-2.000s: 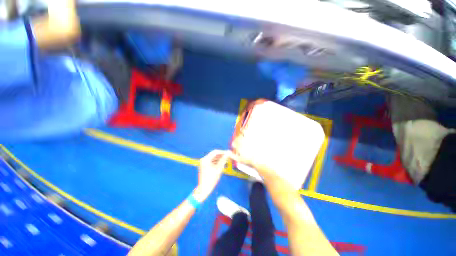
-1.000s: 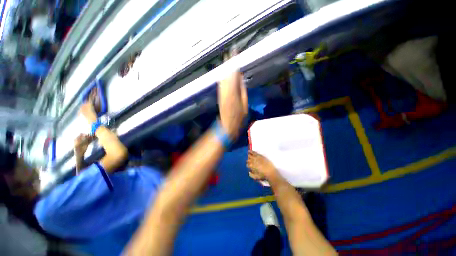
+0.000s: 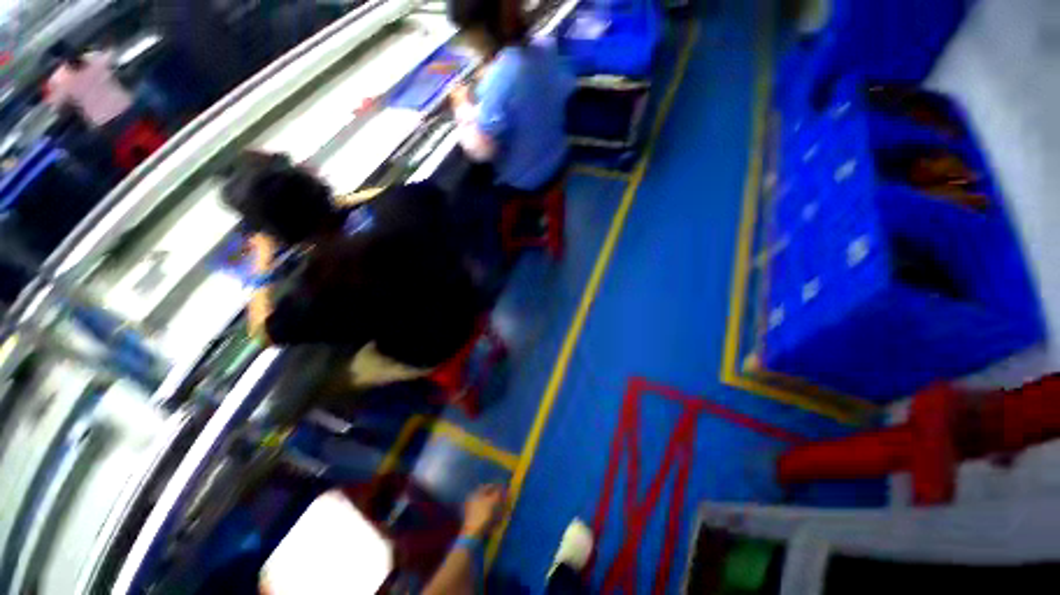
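Note:
A stool with a white top [image 3: 328, 553] stands at the bottom left, cut off by the lower edge, with dark red beside it. My left hand [image 3: 484, 509], with a blue band at the wrist, is small and blurred to the right of the stool, apart from its white top. Nothing is clearly seen in it, and its fingers cannot be made out. My right hand is not in view.
A worker in black [image 3: 389, 279] and one in light blue [image 3: 523, 116] sit along the white conveyor bench [image 3: 174, 262]. Blue bins [image 3: 837, 233] stand at the right. A red pipe-like part [image 3: 918, 447] and a grey frame [image 3: 802, 537] are lower right. Yellow lines cross the floor.
The view has swung right along the aisle. The white-topped stool now shows lower left. My left hand has come down from near the bench edge; my right hand, earlier at the stool, is out of view.

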